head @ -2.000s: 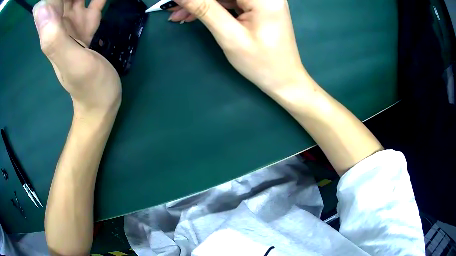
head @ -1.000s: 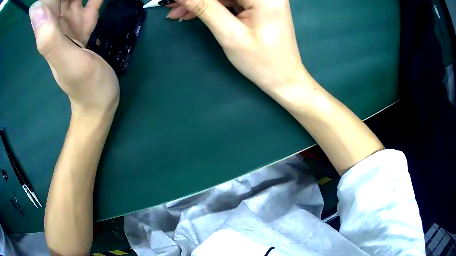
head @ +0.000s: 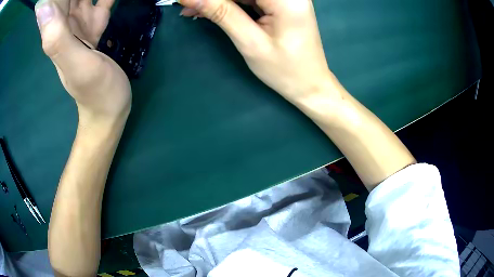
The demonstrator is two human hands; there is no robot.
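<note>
A black phone middle frame (head: 130, 40) is at the top left, cut off by the picture's top edge. My left hand (head: 81, 59) is around its left side, with the thumb raised apart and the palm facing the frame; it holds the frame. My right hand (head: 265, 32) is at the top centre, its fingers partly cut off by the edge. It holds tweezers (head: 167, 2), of which only the pale tips show, close to the frame's right edge. What the tips touch cannot be told.
Spare black tweezers (head: 20, 181) with silvery tips lie on the green bench (head: 216, 135) at left. Small dark parts (head: 18, 219) lie beside them. The bench's near edge curves above my grey-white clothing (head: 244, 227).
The frame and my left hand have shifted very slightly. The tweezers' tips look slightly changed in angle, and their black handle no longer shows. The dark shape at the far right has drawn back from the bench.
</note>
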